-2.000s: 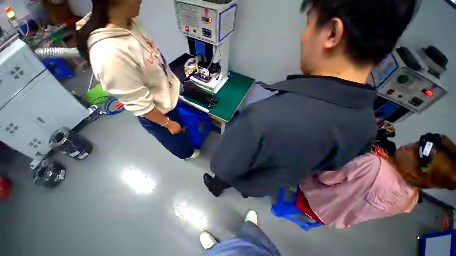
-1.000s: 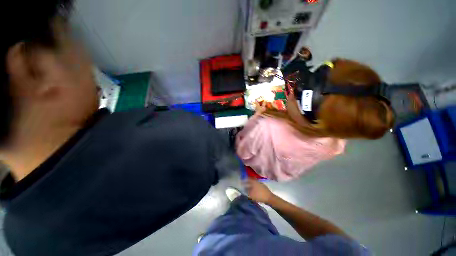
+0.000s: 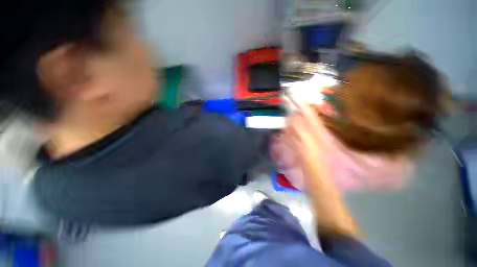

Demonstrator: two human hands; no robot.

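The frame is heavily blurred. My right hand (image 3: 301,117) reaches up from the lower right, in front of a seated person in pink (image 3: 348,167). Its fingers point towards the brightly lit work area (image 3: 314,88) of a bench machine (image 3: 319,36). The blur hides whether the fingers are apart or hold anything, and whether they touch something. My left hand is not in view. Small red pieces (image 3: 328,107) show beside the bright area. A red tray (image 3: 242,75) with a black inside lies left of the machine.
A person in a dark jacket (image 3: 151,161) fills the left side, close to me. A white strip (image 3: 265,122) lies at the bench front. A blue and red stool (image 3: 285,181) is under the seated person. A blue-edged object (image 3: 465,172) stands at the right edge.
My right hand has risen from low by the stool towards the machine. In the oldest frame it was out of view. The view has swung right, away from the standing person in a cream hoodie.
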